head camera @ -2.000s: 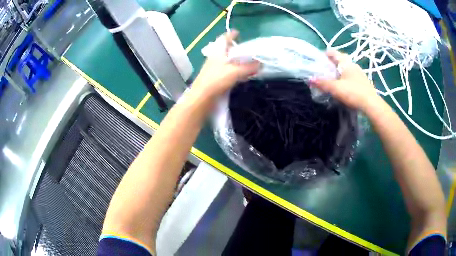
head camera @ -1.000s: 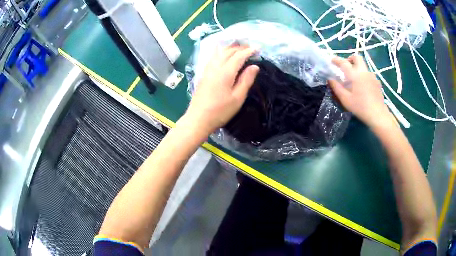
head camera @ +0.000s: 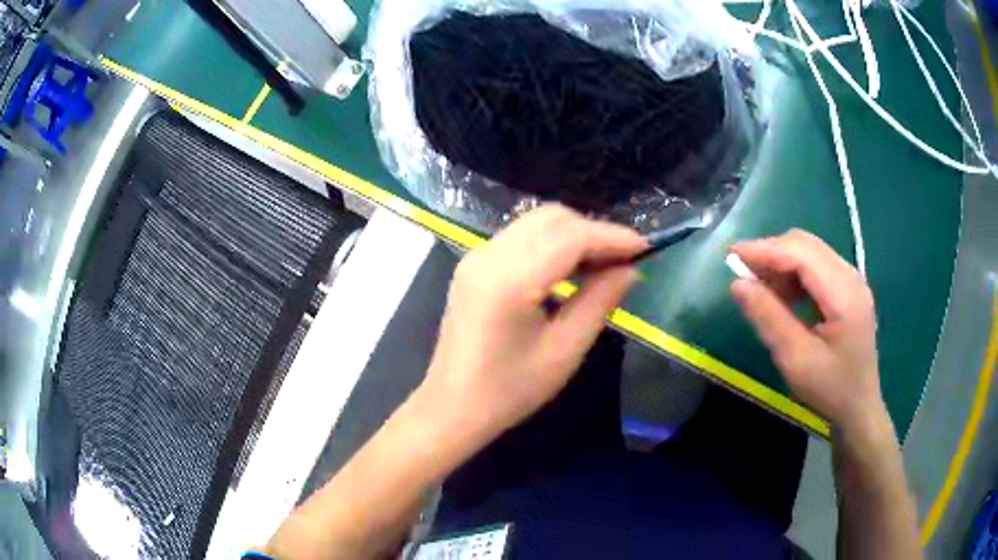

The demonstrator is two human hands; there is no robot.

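Note:
My left hand pinches a thin black part between thumb and fingertips, its tip pointing right. My right hand pinches a small white sleeve just right of the black part; the two are apart. Both hands are above the near edge of the green mat. Behind them the open clear plastic bag holds many black parts.
White strips trail over the green mat at the right. The black mesh belt with its white side rail is at the left. A pale metal bracket stands at the upper left. A blue stool is beyond.
Both hands have let go of the bag and moved nearer to me. My left hand now holds a black part, my right a white sleeve. The bag appears higher in view and its opening is wider.

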